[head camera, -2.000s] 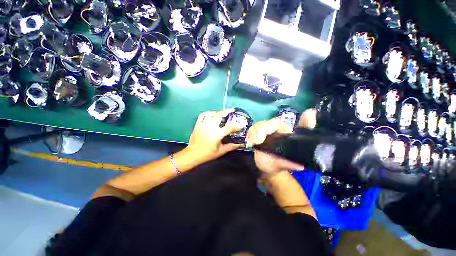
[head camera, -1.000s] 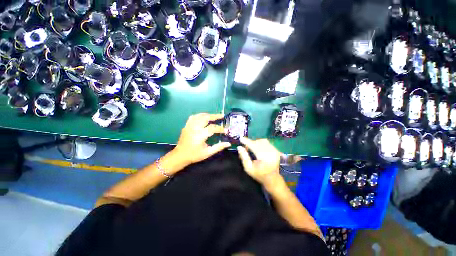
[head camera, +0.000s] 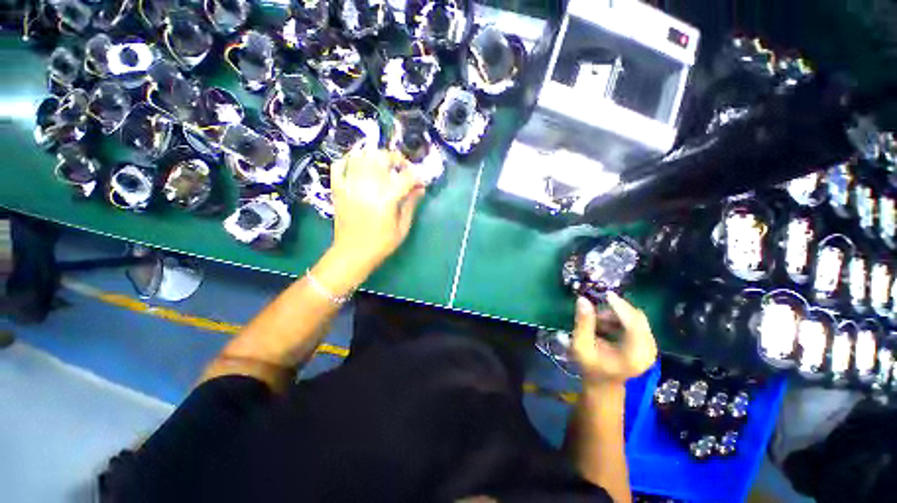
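Observation:
My left hand (head camera: 372, 204) reaches into the cluster of round black units on the left, its fingers at a unit (head camera: 417, 147) with a pale rim. The fingers hide part of it, so I cannot tell how firmly it is held. My right hand (head camera: 612, 339) is near the bench's front edge, thumb and finger at the lower rim of a round black unit (head camera: 608, 263) with a silvery centre. A black power screwdriver (head camera: 718, 147), blurred, lies slantwise above that unit, in front of the white screw feeder (head camera: 556, 177).
Several units with looped wires stand on the green bench (head camera: 325, 241) at left. Rows of units with bright rectangular centres (head camera: 780, 329) stand at right. A blue bin (head camera: 688, 470) with small parts is below the bench edge. A person's dark sleeve shows at lower right.
My left hand has left the unit in front of me and moved up-left to the cluster. My right hand has moved right with a unit. The screwdriver has swung away from the feeder's top.

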